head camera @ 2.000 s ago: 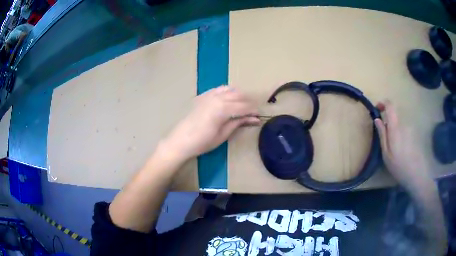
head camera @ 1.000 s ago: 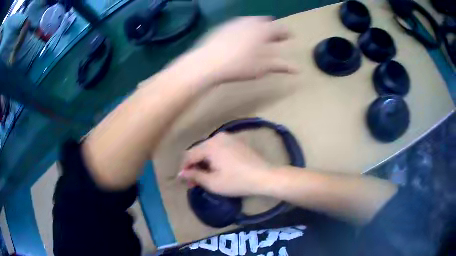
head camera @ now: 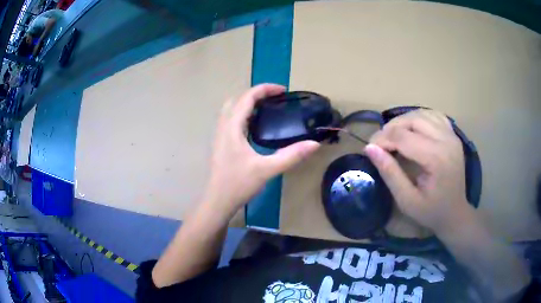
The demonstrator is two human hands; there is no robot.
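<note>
My left hand (head camera: 240, 139) holds a glossy black ear cup (head camera: 287, 120) between thumb and fingers, tilted above the bench. My right hand (head camera: 418, 165) pinches a thin dark and reddish wire (head camera: 350, 133) that runs to the held cup's right end. The headphone's other ear cup (head camera: 359, 204) lies on the tan sheet with a bright reflection on its face. The headband (head camera: 473, 171) arcs behind and around my right hand, partly hidden by it. A yoke arm (head camera: 363, 116) shows between the held cup and my right hand.
Tan cardboard sheets (head camera: 160, 130) cover the green bench (head camera: 271, 59), with a green strip between them. A blue bin (head camera: 52, 192) and yellow-black floor tape (head camera: 98, 250) are at lower left. A person (head camera: 40, 29) is at the far upper left. A dark object is cut off at the right edge.
My left hand has come back from near the loose ear cups and now holds an ear cup. My right hand has moved to the wire. The view has swung left, leaving the loose cups mostly outside it.
</note>
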